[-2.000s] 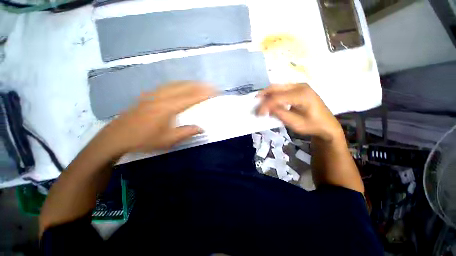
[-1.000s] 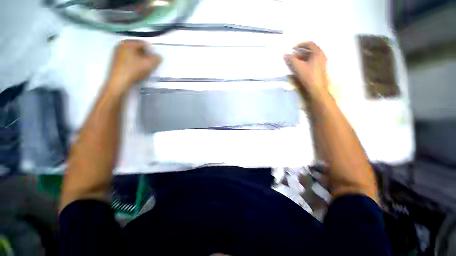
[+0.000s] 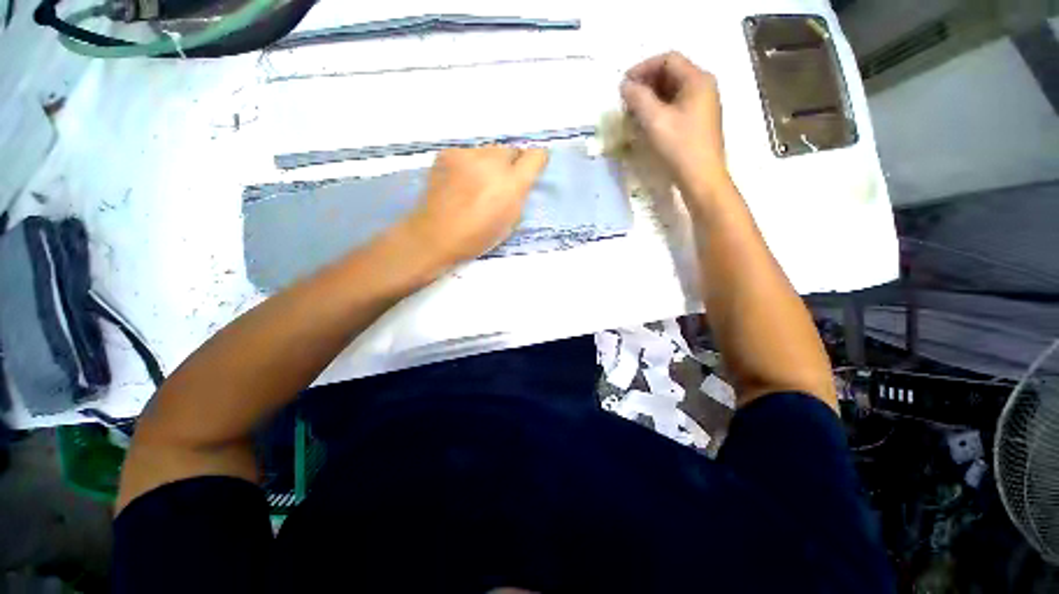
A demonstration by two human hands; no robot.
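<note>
A grey fabric strip (image 3: 337,226) lies bare on the white table. Just beyond it a white interlining strip (image 3: 430,107) covers another grey strip, whose edge shows along its near side. My left hand (image 3: 482,195), fingers curled, rests on the bare grey strip, right of its middle; whether it pinches anything is hidden. My right hand (image 3: 679,104) is near the right end of the white strip, thumb and forefinger bent together; nothing is clearly visible between them. A white interlining stack (image 3: 465,331) lies at the near table edge.
A folded grey and navy bundle (image 3: 41,313) lies at the left, green and black hoses (image 3: 186,37) at the top left. A shiny brown plate (image 3: 801,87) is at the right. White scraps (image 3: 662,377) lie below the table, a fan (image 3: 1034,453) at lower right.
The upper grey strip, bare earlier, is now covered by white. My left hand has moved from the white strip's left end right and nearer, onto the bare grey strip. My right hand remains near the right end.
</note>
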